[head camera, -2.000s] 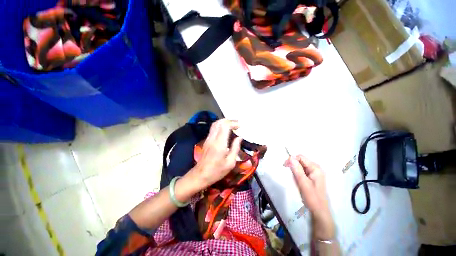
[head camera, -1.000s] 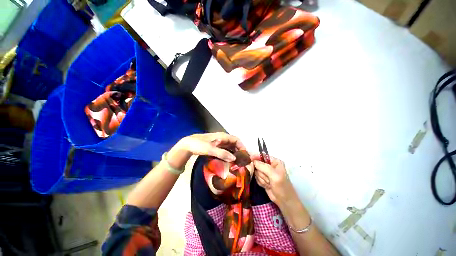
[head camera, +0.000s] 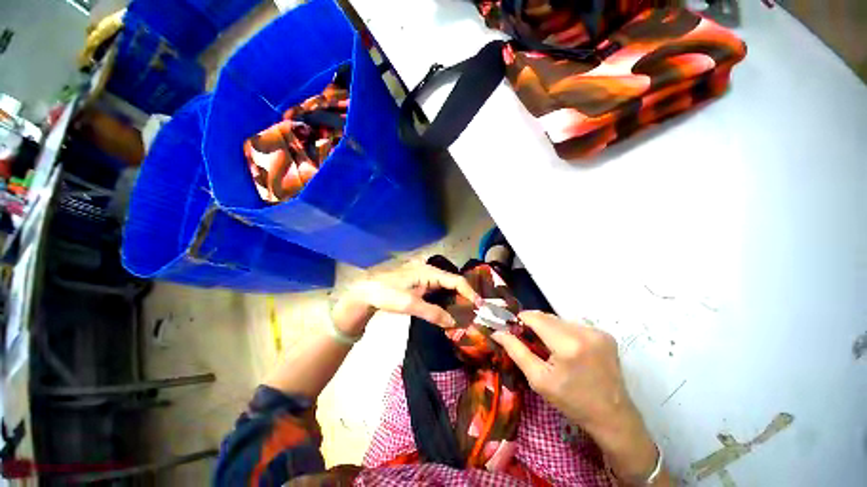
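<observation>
The patterned bag (head camera: pixel 490 404) lies over the lap on the checked apron, with an orange-red line along it and a black strap (head camera: pixel 425 395) at its left. My left hand (head camera: pixel 404 297) holds the bag's upper part between thumb and fingers. My right hand (head camera: pixel 570 366) is close to its right, fingers closed on the snips (head camera: pixel 495 315). The bright silvery blades point left, against or just over the fabric between my hands. The handles are mostly hidden by my fingers. Thread ends are too fine to make out.
Blue bins (head camera: pixel 380 204) stand at the left, one holding same-print bags (head camera: pixel 295 157). The long white table (head camera: pixel 608 228) is at the right, with same-print bags (head camera: pixel 637 81) and a black strap (head camera: pixel 466 100) at its far end. Tape scraps (head camera: pixel 741 447) stick to its near part.
The snips, upright and away from the fabric a second ago, now point left at the bag between my hands. The head view has shifted left, showing more of the bins and leaving the black pouch out.
</observation>
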